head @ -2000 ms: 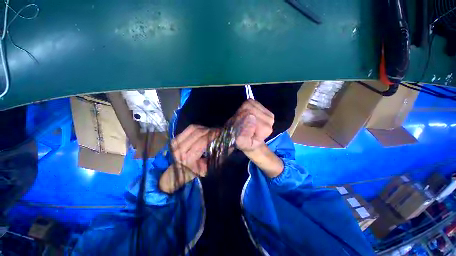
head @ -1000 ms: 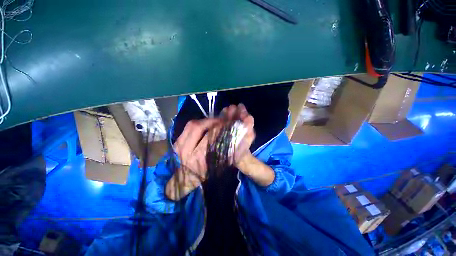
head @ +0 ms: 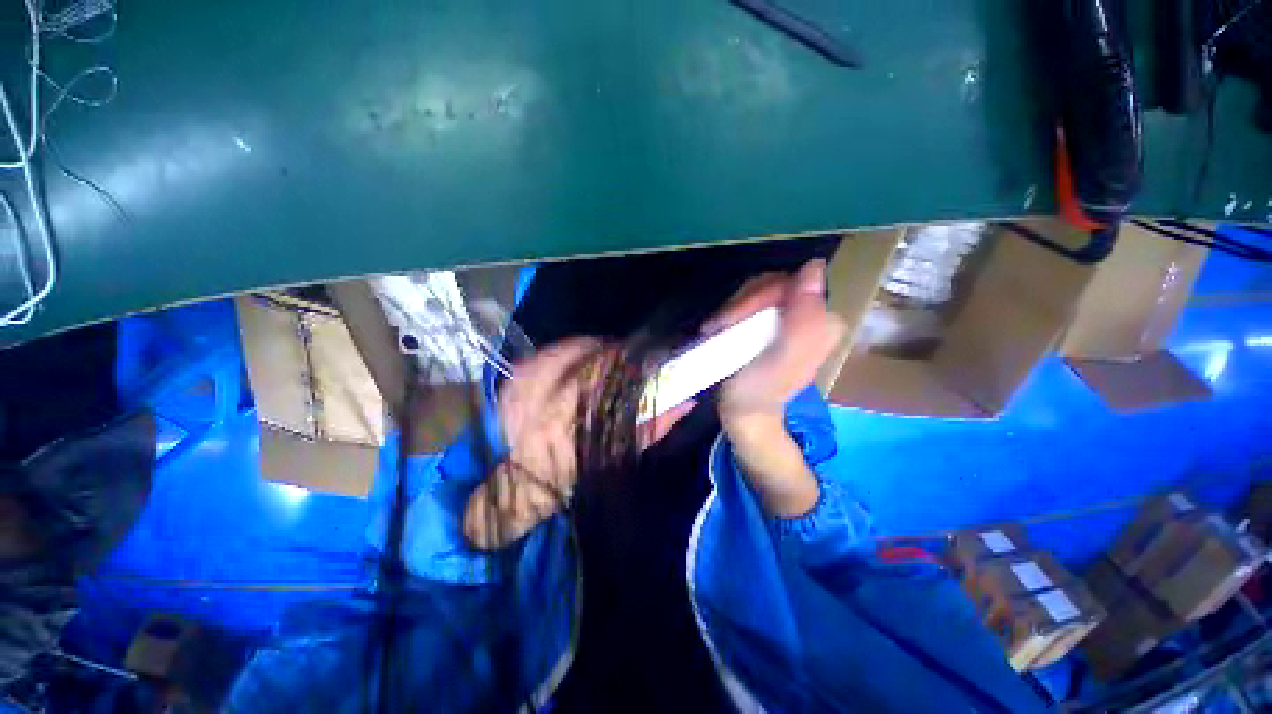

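Note:
A white, palm-sized power bank case (head: 709, 366) is held over my lap, below the bench edge, with its long side facing up. My right hand (head: 785, 342) grips its right end, with the fingers around it. My left hand (head: 541, 419) is at the case's left end, blurred and partly covered by dark hair strands, so its contact with the case cannot be told. A thin white cable (head: 484, 352) shows just above my left hand.
The green bench (head: 558, 140) spans the top, with a black tool with an orange part (head: 1098, 126), a dark stick (head: 798, 28) and white cable (head: 35, 209). Open cartons stand left (head: 318, 377) and right (head: 928, 380), holding white parts. More cartons (head: 1025, 593) are at lower right.
The white case now shows clearly between my hands. My right hand has moved right and a little up with it. The white cable ends have shifted left, beside my left hand.

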